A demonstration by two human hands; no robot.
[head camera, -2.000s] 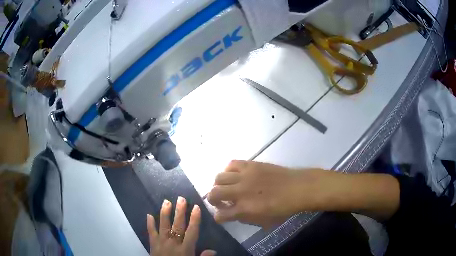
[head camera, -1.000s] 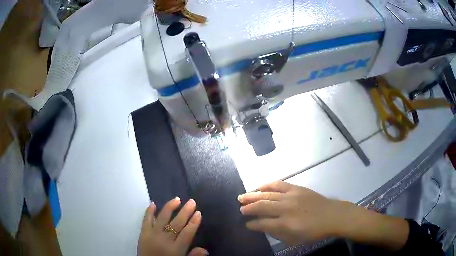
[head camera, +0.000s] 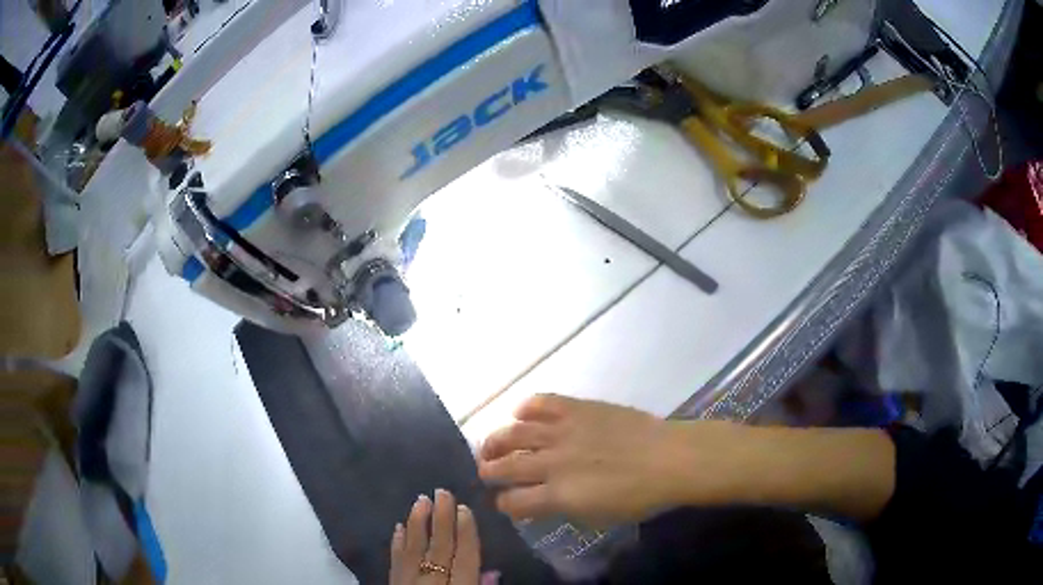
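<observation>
A dark fabric strip (head camera: 355,457) lies flat on the table and runs up under the white sewing machine head (head camera: 389,126). My left hand (head camera: 437,543) lies flat on the lower part of the strip, fingers pointing up, cut off by the bottom edge. My right hand (head camera: 560,463) rests at the strip's right edge with its fingers bent; its fingertips touch the fabric edge, and I cannot tell whether they pinch it. The needle area is hidden behind the machine head and the grey cylinder (head camera: 387,299).
A slim grey tool (head camera: 646,242) and yellow-handled shears (head camera: 749,143) lie right of the machine. A brown strip (head camera: 869,101) lies beside the shears. Grey and dark cloth pieces (head camera: 109,423) lie at the left. A measuring tape (head camera: 761,371) runs along the table's front edge.
The view has swung and tilted since one second ago. More of the strip shows beyond the machine head than two seconds ago. My left hand sits lower in view, near the bottom edge.
</observation>
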